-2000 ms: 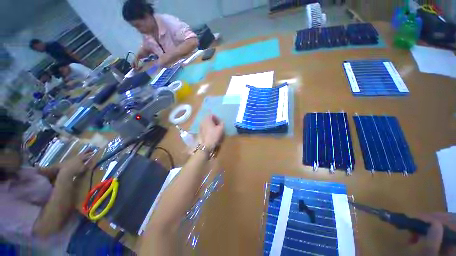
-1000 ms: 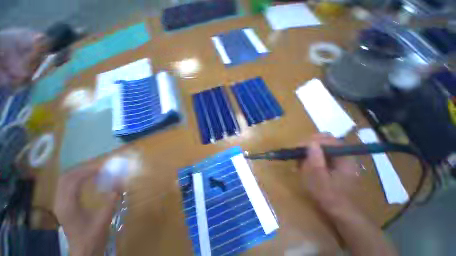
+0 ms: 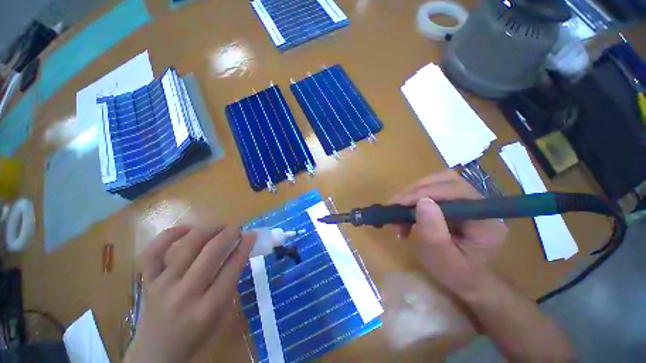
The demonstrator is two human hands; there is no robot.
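Note:
A blue solar cell panel [image 3: 312,283] lies on the bench before me, with two white strips [image 3: 348,266] across it. A small black piece [image 3: 287,253] lies on its upper part. My left hand [image 3: 195,276] holds a translucent flux bottle [image 3: 266,241], mostly covered by the fingers, its thin nozzle over the panel's upper part. My right hand [image 3: 453,241] holds a soldering iron [image 3: 453,210] like a pen, nearly level. Its metal tip is at the upper end of the right white strip; whether it touches cannot be told.
Two tabbed cell stacks [image 3: 269,137] lie beyond the panel. A curved stack of panels [image 3: 145,135] is at left, another panel [image 3: 301,20] at the back. Spare white strips [image 3: 446,117], a tape roll [image 3: 440,20], a grey rounded device [image 3: 496,53] and the iron stand's yellowish sponge [image 3: 557,150] are at right.
My left hand has gone from the back left to the panel, now with the flux bottle in it. The iron's tip stays near the right strip's upper end. The view has swung right and closer.

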